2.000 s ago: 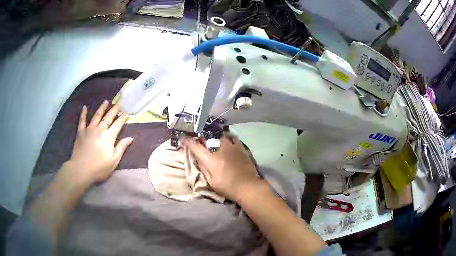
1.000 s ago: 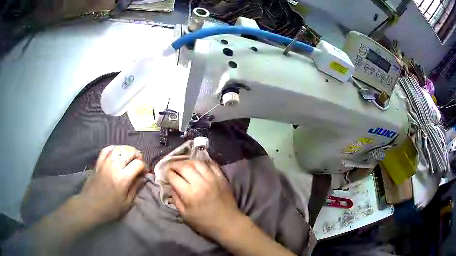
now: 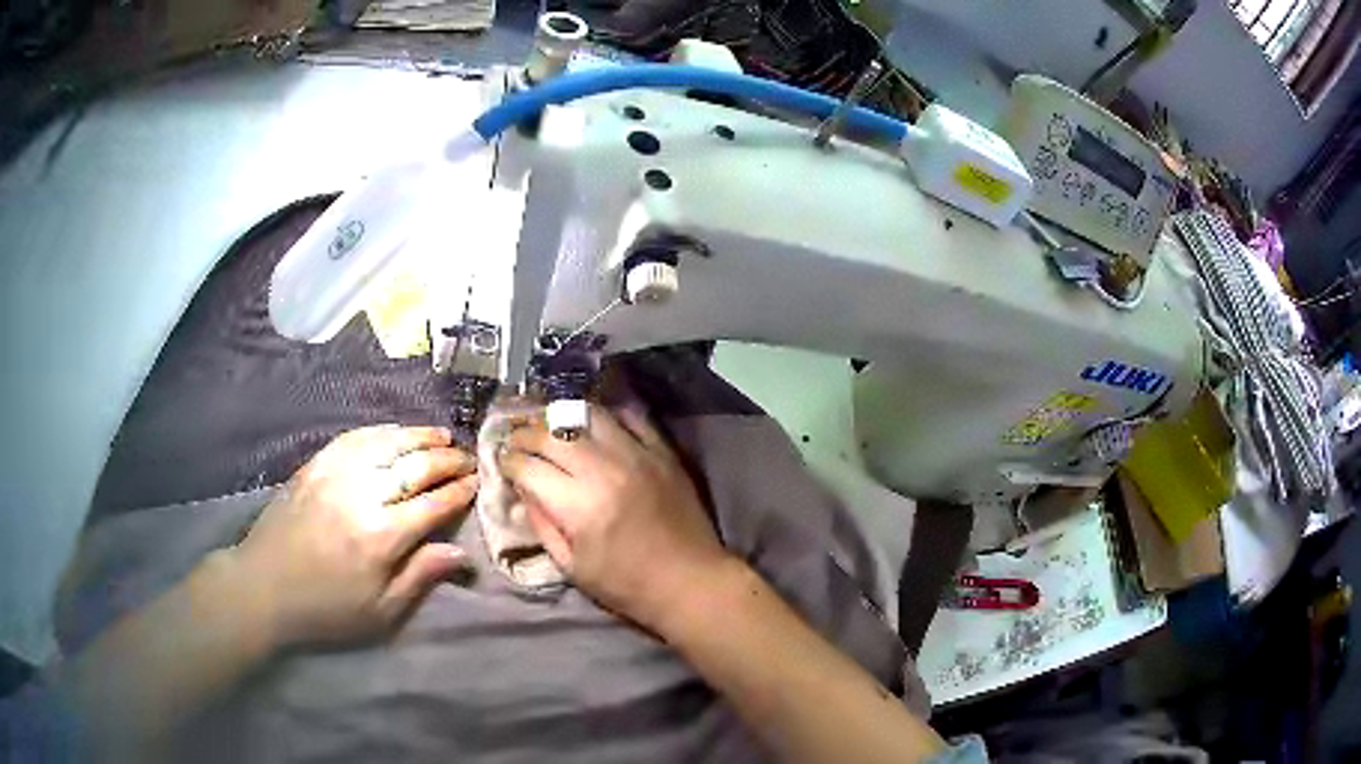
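Note:
The cream piece (image 3: 515,525) lies folded narrow on the grey-brown garment panel (image 3: 358,672), in front of the presser foot (image 3: 469,406). The dark panel (image 3: 254,351) lies behind, with a seam line to the grey-brown cloth. My left hand (image 3: 351,523) lies on the cloth left of the cream piece, fingertips close to the presser foot. My right hand (image 3: 612,515) presses on the cream piece from the right, fingers bent. Whether its fingers pinch the cloth is hidden. The yellow-green piece (image 3: 399,317) shows behind the clear guard (image 3: 336,254).
The white sewing machine (image 3: 791,269) arches over the cloth to the right, with a blue tube (image 3: 672,75) on top. Red snips (image 3: 996,593), a yellow pad (image 3: 1179,475), a control panel (image 3: 1097,164) and a striped bundle (image 3: 1254,343) are at right.
The cream piece went from spread wide to folded narrow. My left hand came right, from the dark panel to beside the presser foot. My right hand drew back, then moved forward again.

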